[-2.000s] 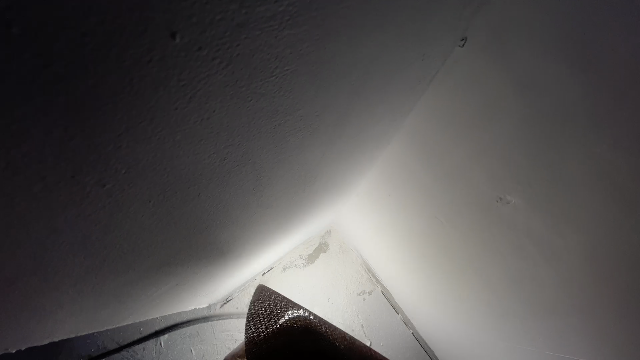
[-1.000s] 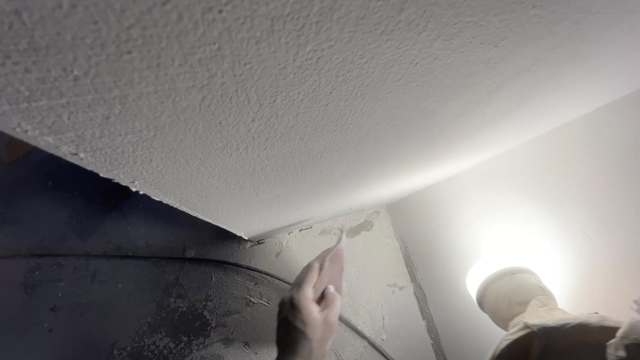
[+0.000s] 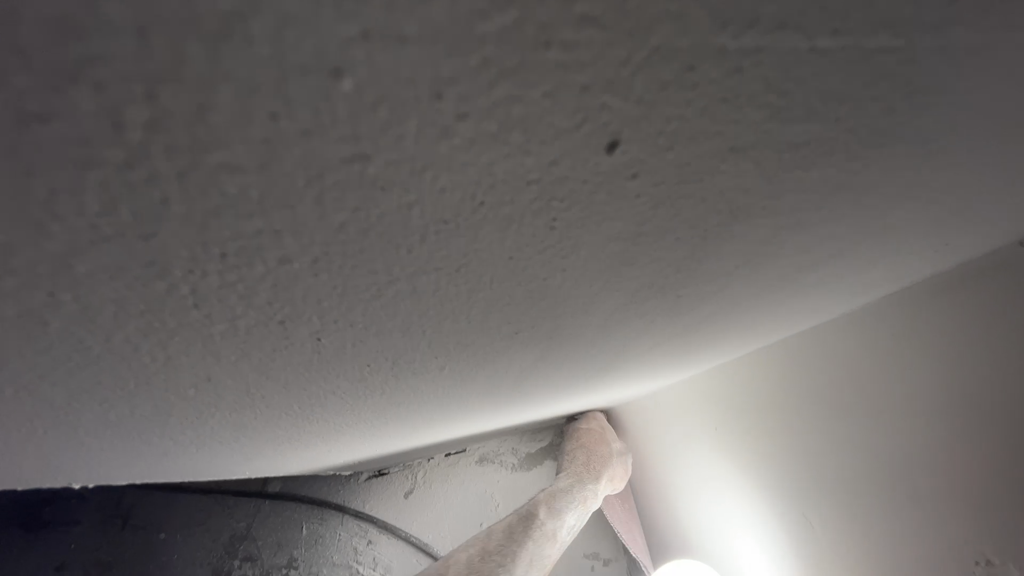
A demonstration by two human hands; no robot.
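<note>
My left hand (image 3: 596, 456), pale with dust, reaches up from the bottom into the corner where the sloping ceiling (image 3: 448, 264) meets the side walls. It is closed on a pinkish-brown abrasive sheet (image 3: 626, 520), whose free part hangs below the wrist beside the right wall. The fingers are hidden against the corner. At the bottom edge, a bright lamp (image 3: 686, 569) shows only its glowing top and lights the right wall (image 3: 864, 432). My right hand is out of view.
A dark cable (image 3: 344, 510) curves across the rough, patchy wall (image 3: 480, 488) to the left of my forearm. The ceiling's lower left edge (image 3: 120, 485) hangs over a dark area. A small dark pit (image 3: 612, 146) marks the ceiling.
My left hand has moved up into the corner with the sheet. The lamp, fully visible at the right a second ago, now shows only at the bottom edge. The view has shifted considerably.
</note>
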